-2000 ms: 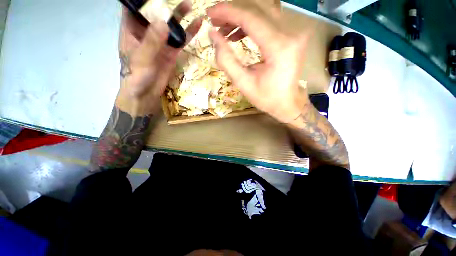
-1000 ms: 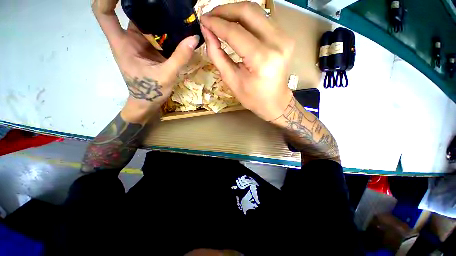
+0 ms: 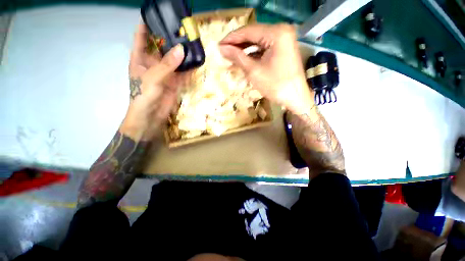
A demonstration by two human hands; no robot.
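Note:
My left hand (image 3: 155, 76) grips a black product unit (image 3: 176, 30) with a yellow-orange patch on it, held above the left side of the tray. My right hand (image 3: 273, 63) is over the tray's right side, blurred, thumb and forefinger close together; whether they pinch something is unclear. The brown tray (image 3: 222, 133) holds a heap of pale tabs (image 3: 211, 109). Banded black units (image 3: 322, 71) with cord loops stand side by side on the bench, right of my right hand.
A phone (image 3: 294, 142) lies partly under my right forearm. Cardboard (image 3: 229, 160) lies under the tray. A green conveyor (image 3: 397, 56) with black units curves along the upper right, with a pale metal support (image 3: 334, 19). Part of another person shows at lower right.
The view has shifted, showing more of the tray and conveyor. The black unit has been turned in my left hand. My right hand has moved away from the unit.

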